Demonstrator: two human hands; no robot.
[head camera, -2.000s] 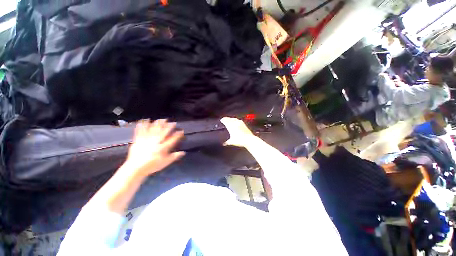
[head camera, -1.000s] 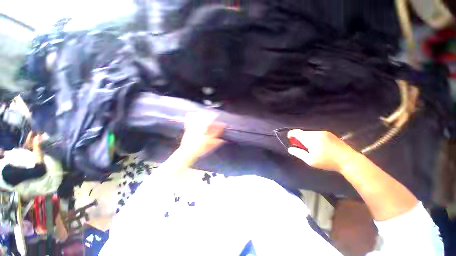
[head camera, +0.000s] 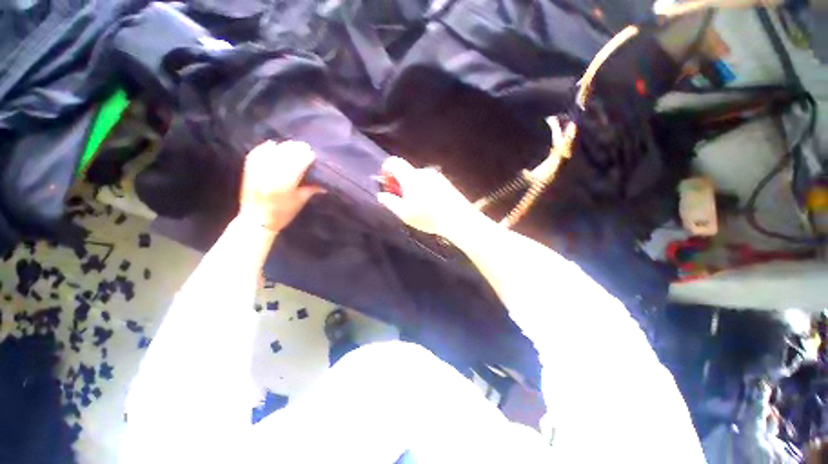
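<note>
A dark garment piece (head camera: 340, 149) lies stretched over the narrow padded bar, with a seam line along it. My left hand (head camera: 275, 184) is on the cloth, fingers curled over its edge with the thumb pointing right. My right hand (head camera: 419, 198) is closed around the red handle of the steam iron (head camera: 391, 185). The iron's plate is mostly hidden by my hand and blurred against the cloth. A tan hose (head camera: 545, 168) runs from behind my right hand up to the back right.
A large crumpled dark garment pile (head camera: 481, 54) lies behind the work. A bright green piece (head camera: 104, 131) shows at left. Dark scraps litter the pale floor (head camera: 300, 331). At right are a pale block (head camera: 698, 206), cables and a red strap (head camera: 694, 258) by the white wall.
My right hand was empty two seconds ago, then held the iron. It has since moved left along the seam, nearer my left hand. My left hand has curled onto the cloth. The view has turned.
</note>
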